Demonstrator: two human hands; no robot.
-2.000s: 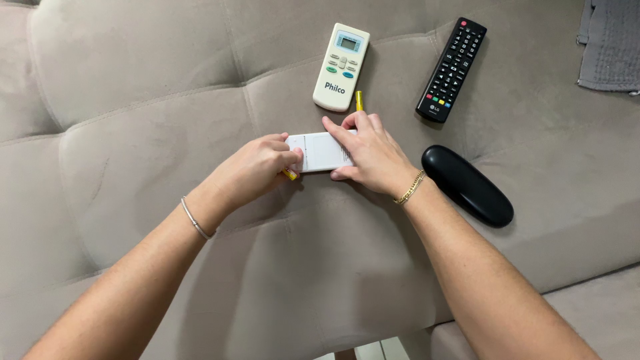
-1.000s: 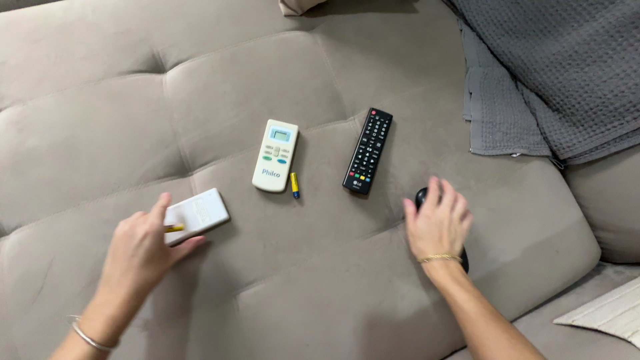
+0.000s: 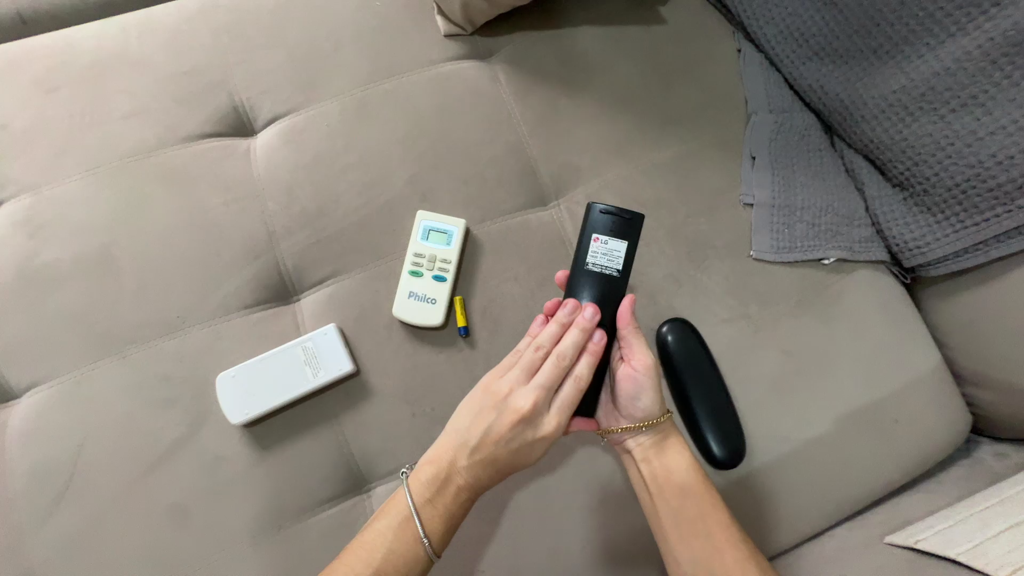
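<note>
My right hand [image 3: 636, 376] holds a black LG remote control [image 3: 604, 256] back side up, with its label showing. Across the lower part of its back lie the fingers of my left hand [image 3: 528, 400], pressed flat together. A cream Philco remote control [image 3: 430, 268] rests face up to the left, and a yellow and blue battery [image 3: 461, 317] is beside its lower right edge. Farther left, a white remote control [image 3: 286, 374] lies with its back upward. Just right of my right hand is a black elongated case [image 3: 701, 394]. My hands hide the held remote's lower end.
Everything lies on a tufted grey-beige sofa seat [image 3: 384, 136]. A grey woven blanket [image 3: 904, 120] covers the upper right. The corner of a beige cushion [image 3: 476, 12] shows at the top, and a cream striped fabric [image 3: 972, 528] at the lower right.
The black remote, face up on the sofa earlier, is now in my right hand, turned over. My left hand has left the white remote and moved right onto the black one. My right hand has left the black case.
</note>
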